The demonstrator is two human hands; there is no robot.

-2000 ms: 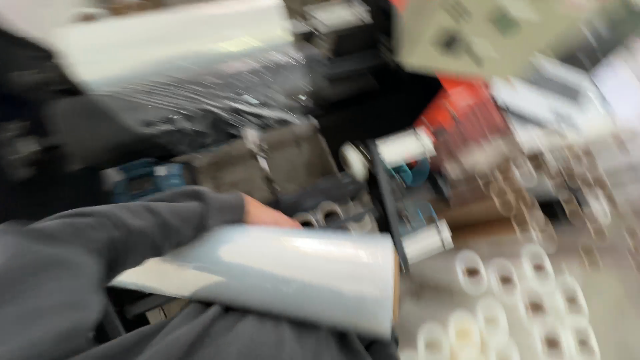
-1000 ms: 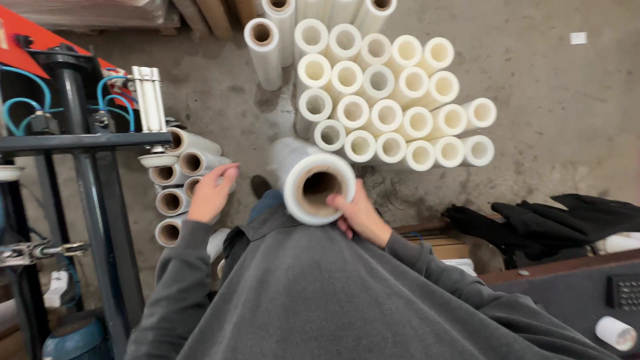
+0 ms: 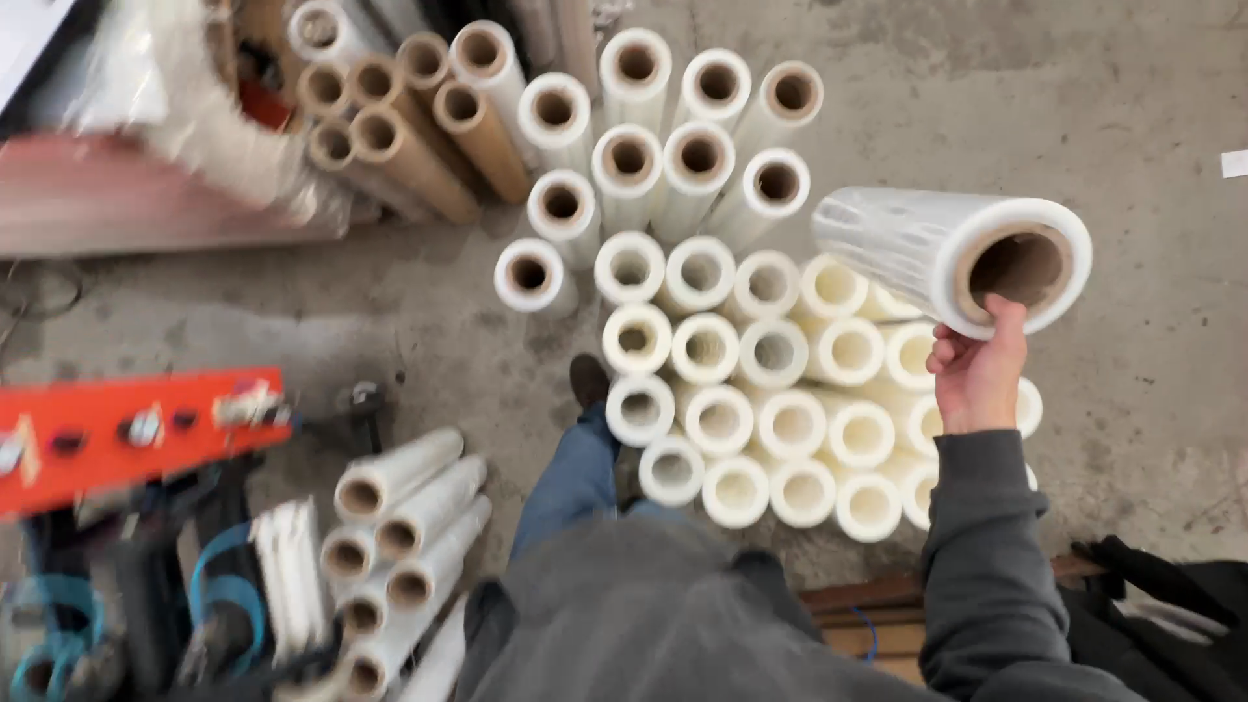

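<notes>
My right hand [image 3: 980, 370] grips the cardboard core at the near end of a large roll of clear plastic film [image 3: 877, 234], its thumb inside the core. The roll is tilted, its open end towards me, above the far right side of a group of upright rolls. Those nearest it are white rolls with pale cores [image 3: 851, 353]; behind them stand film rolls with brown cores [image 3: 627, 168]. My left hand is out of view.
Bare cardboard tubes [image 3: 414, 161] stand at the upper left beside a film-wrapped stack [image 3: 175, 210]. An orange machine part [image 3: 185, 421] juts in at left, above blue hoses. Thinner film rolls [image 3: 429, 517] stand at lower left. Dark cloth [image 3: 1160, 595] lies at lower right.
The large roll has moved from in front of my body out to the right, held by my right hand. My left hand has left the view. The view has shifted considerably.
</notes>
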